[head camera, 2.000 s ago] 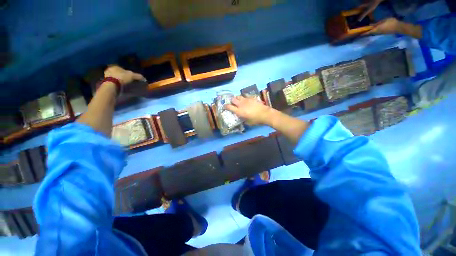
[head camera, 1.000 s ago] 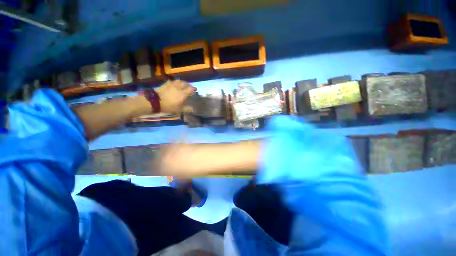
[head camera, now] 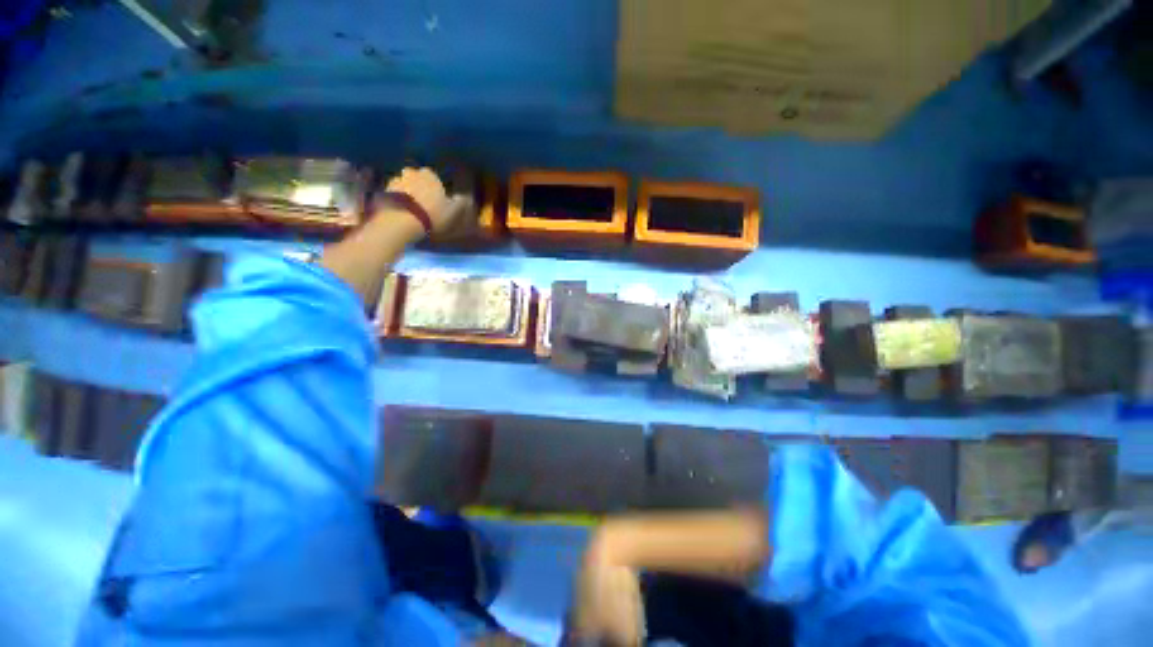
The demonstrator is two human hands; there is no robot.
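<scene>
My left hand, with a red wristband, is at a dark block in the back row, left of two orange frames. Its fingers are partly hidden, so its grip cannot be told. My right hand is blurred, low in front of my legs, bent downward; I cannot tell if it holds anything. In the middle row a dark block lies slightly tilted across others. Right of it are a silvery wrapped stack and a yellow-wrapped piece.
A near row of dark blocks runs between my arms. Another orange frame stands at far right. A large cardboard sheet or box lies at the back. A foot shows at lower right.
My left hand has moved from the middle row to the back row. My right hand has moved down towards me. A dark block that stood crosswise now lies lengthwise. The other person's hands have left the picture.
</scene>
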